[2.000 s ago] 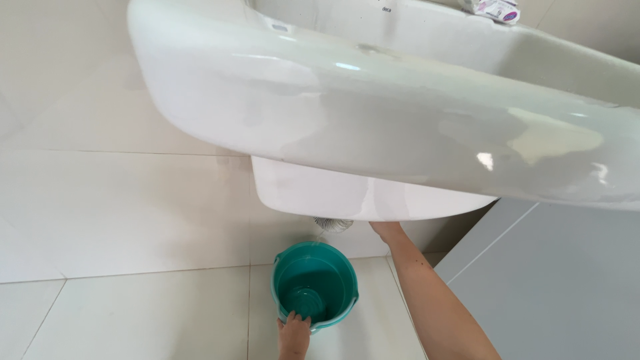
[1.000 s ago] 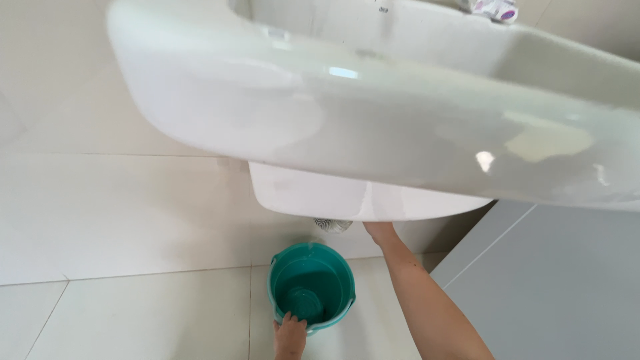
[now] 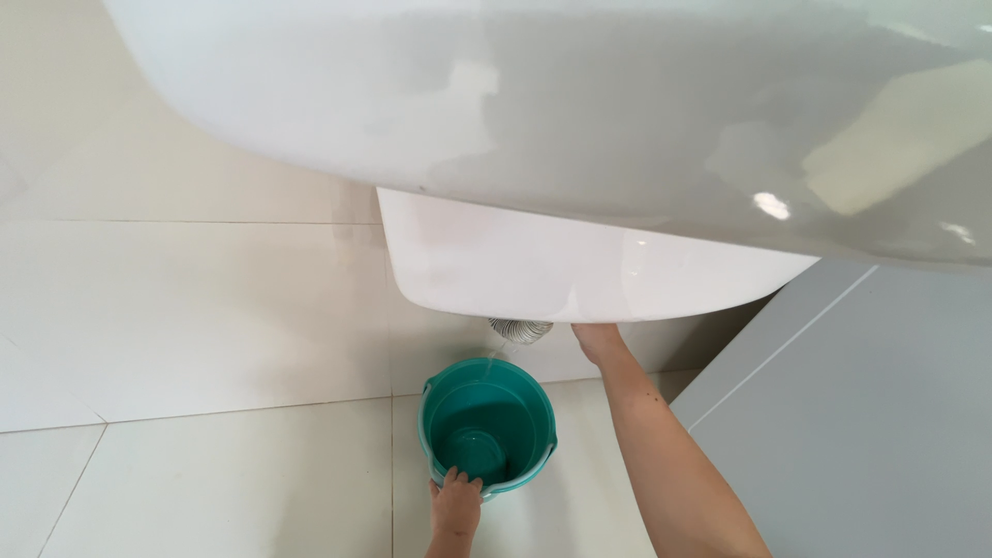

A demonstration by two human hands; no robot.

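Observation:
My left hand [image 3: 456,502] grips the near rim of a teal plastic bucket [image 3: 535,395], with its fingertips over the edge beside the pale handle. Some water seems to lie in the bucket. My right hand [image 3: 597,339] reaches under the white ceramic washbasin [image 3: 504,256]; its fingers are hidden behind the basin's lower edge, so what they touch does not show. Left of that hand, a ribbed flexible drain hose [image 3: 521,331] hangs below the basin. A thin stream of water [image 3: 490,363] falls from near the hose into the bucket.
The basin's broad glossy rim [image 3: 581,116] crosses the upper view above both hands. A grey panel [image 3: 868,418] stands at the right, close to my right forearm. Pale wall tiles [image 3: 194,310] and floor tiles [image 3: 232,480] lie behind and left of the bucket.
Water now runs in a thin stream into the bucket; none is plain in the earlier frames. The view has moved closer under the basin. My left hand stays on the bucket rim.

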